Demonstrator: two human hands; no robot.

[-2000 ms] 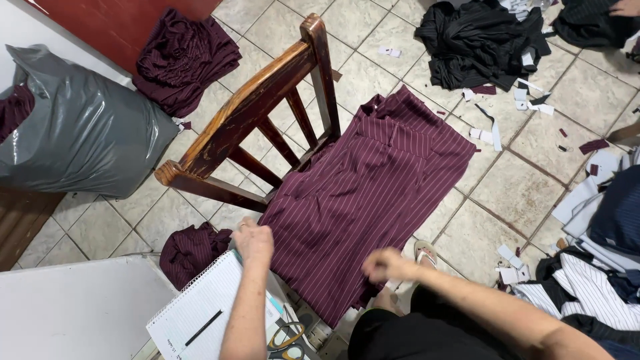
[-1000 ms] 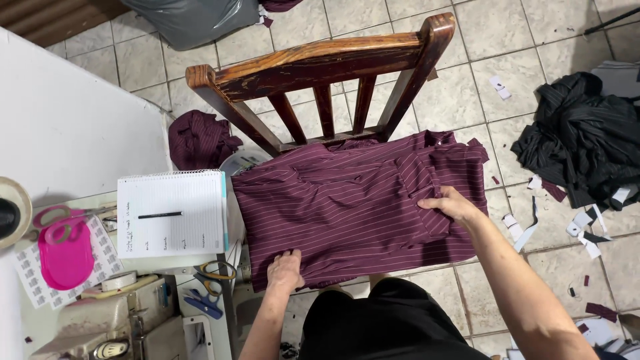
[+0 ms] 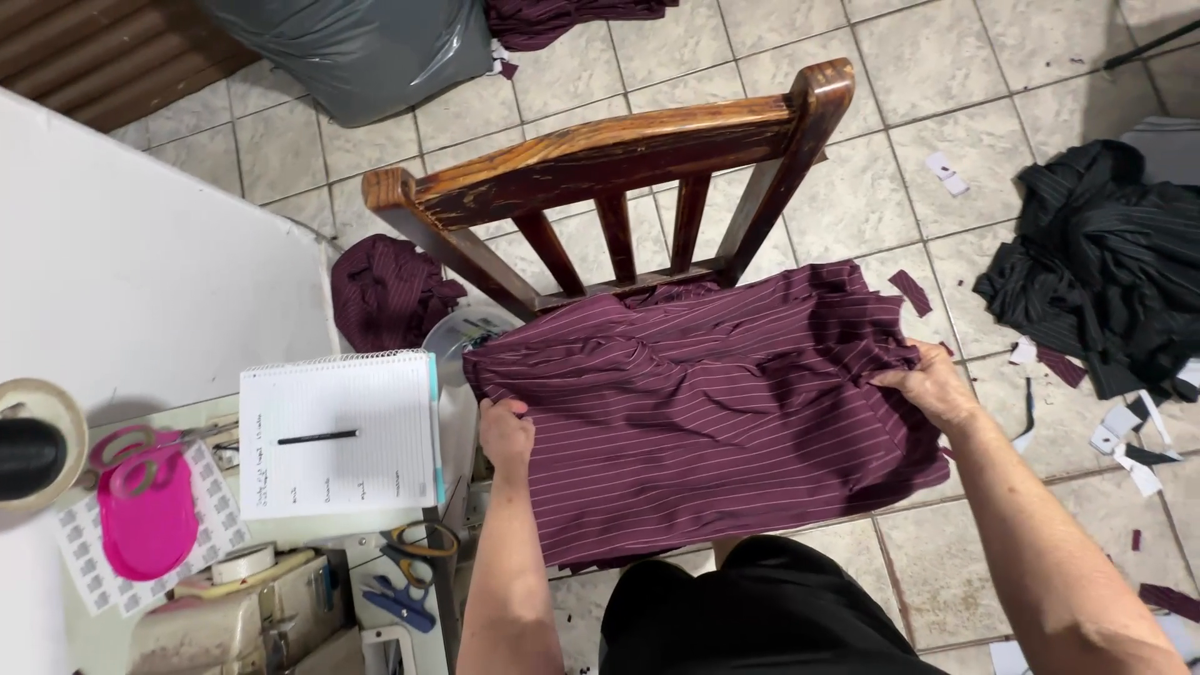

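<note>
Maroon pinstriped fabric pieces [image 3: 675,422] lie in a loose, wrinkled stack over the seat of a wooden chair [image 3: 609,159], whose seat they hide. My left hand [image 3: 507,433] grips the stack's left edge, fingers curled at the cloth. At the right end, my right hand [image 3: 923,382] pinches the folded edge between thumb and fingers. Left of the stack, a spiral notebook [image 3: 342,483] with handwriting lies on the table, a black pen [image 3: 319,438] across its page.
Scissors with orange-black handles [image 3: 419,553], blue thread snips [image 3: 400,603] and a pink tray [image 3: 148,516] lie on the worktable at left. A maroon bundle [image 3: 389,292] is beside the chair. A grey plastic bag [image 3: 366,56], black fabric [image 3: 1106,262] and scraps are on the tiled floor.
My left hand has moved up along the left edge of the cloth. My right hand, on top of the cloth a second ago, now holds its right edge. The view has turned since the earliest frame.
</note>
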